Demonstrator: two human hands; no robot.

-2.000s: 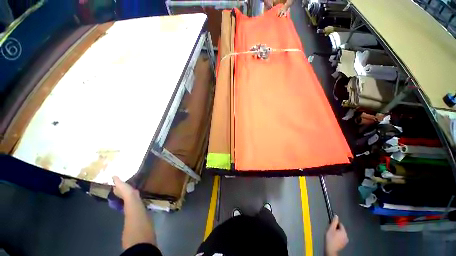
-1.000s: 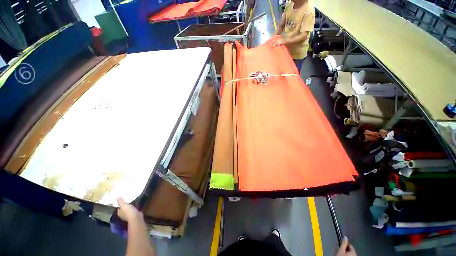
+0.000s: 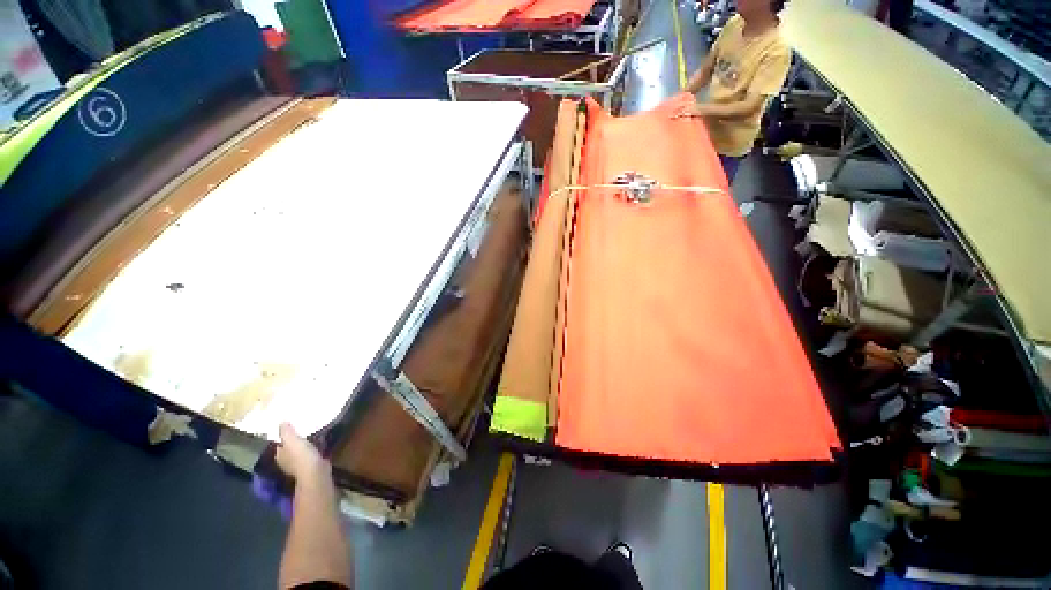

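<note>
My left hand holds the near corner edge of the white-topped table, fingers on top. My right hand is not in view. The orange fabric stack lies ahead with a black underside, tied across with a pale cord with a knotted bunch. A brown fabric bundle with a lime-green end lies along its left side. Two dark carrying rods stick out below the stack's near end, the right one reaching the bottom edge of the picture.
A person in a yellow shirt stands at the stack's far end, a hand on it. A long table with tan fabric runs along the right, with remnant rolls below. A wooden bin cart stands behind. Yellow lines mark the grey floor.
The view has shifted and shows more of the far end and the person. My right hand, earlier on the right rod, has left the picture. My left hand stays on the table corner.
</note>
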